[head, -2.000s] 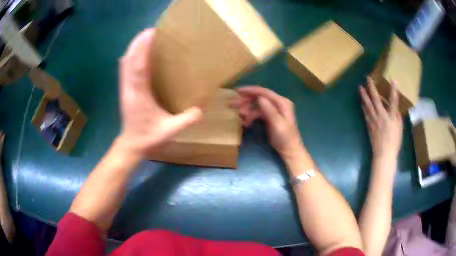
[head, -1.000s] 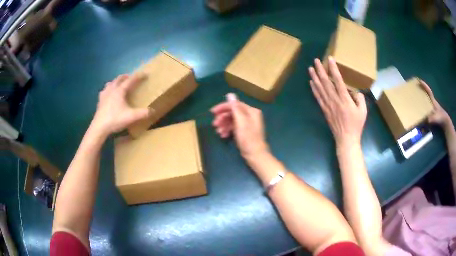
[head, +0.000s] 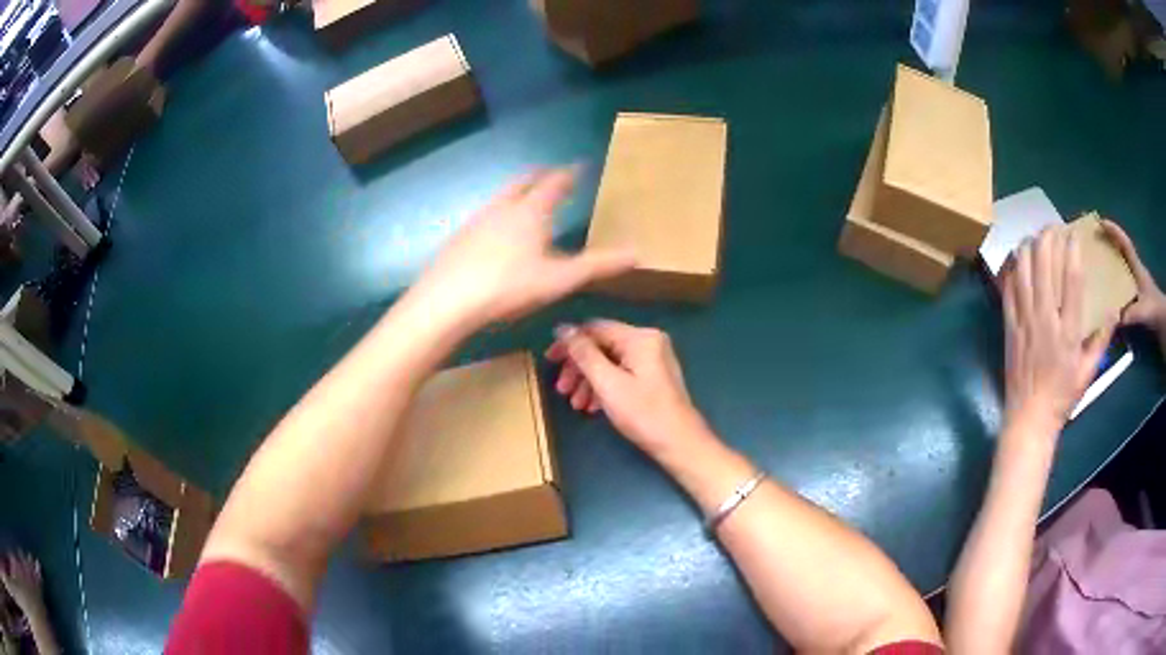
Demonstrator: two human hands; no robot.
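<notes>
A closed brown carton (head: 473,448) lies in front of me, partly behind my left forearm. Another closed carton (head: 659,205) lies farther away, near the centre. My left hand (head: 518,256) is open and slightly blurred, with its thumb overlapping that carton's left edge in view; whether it touches is unclear. My right hand (head: 620,378) is loosely curled just right of the front carton, and no object shows in it. A third closed carton (head: 403,102) lies farther back at left.
Two stacked cartons (head: 927,173) stand at right. Beyond them a neighbour's hands hold a carton (head: 1102,271) on a white scale (head: 1020,220). An open carton (head: 192,527) with dark contents lies at far left. More cartons (head: 614,26) are at the back.
My left hand has left the left carton, which now lies farther away, and has moved right to the centre carton. The neighbour's hand has moved from the stacked cartons to the scale.
</notes>
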